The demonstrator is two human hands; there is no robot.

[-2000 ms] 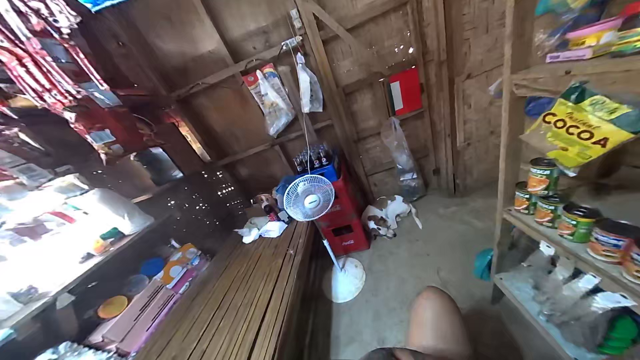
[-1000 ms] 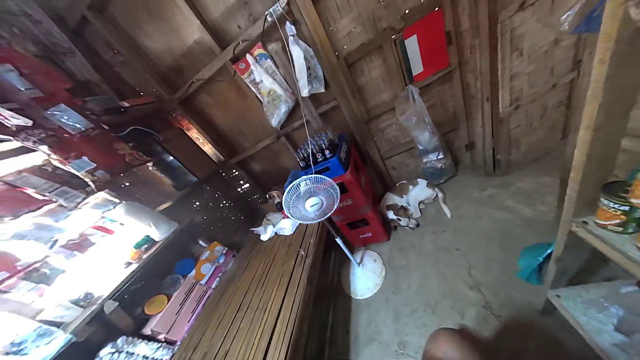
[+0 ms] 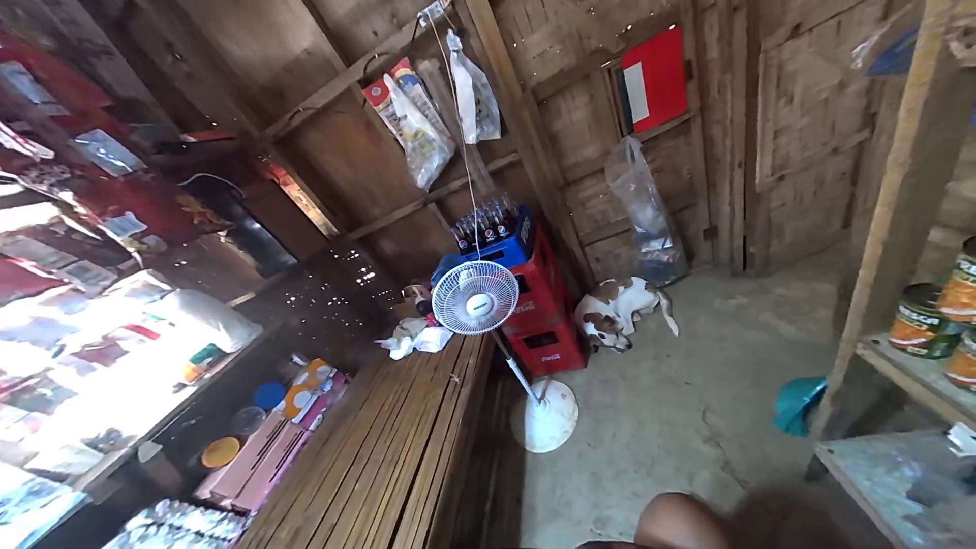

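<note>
Neither my left hand nor my right hand shows in the head view; a bare knee (image 3: 677,521) is at the bottom edge. A white pedestal fan (image 3: 476,298) stands on the floor beside a bamboo-slat bench (image 3: 381,427). Behind the fan are stacked red Coca-Cola crates (image 3: 543,347), with a blue Pepsi crate (image 3: 507,248) of glass bottles on top. A brown and white dog (image 3: 621,309) lies on the concrete floor by the crates. White plastic bags (image 3: 474,91) hang on the wooden wall.
At right, a wooden shelf (image 3: 877,229) holds food cans (image 3: 924,324), with a teal plastic item (image 3: 799,406) by its foot. Pink boxes (image 3: 263,457) and lidded containers lie left of the bench. A clear bag (image 3: 644,206) leans against the wall below a red panel (image 3: 657,80).
The view has swung to the right and down since the first frame, and the cocoa pack on the shelf is out of view. The fan, crates and dog stay in place.
</note>
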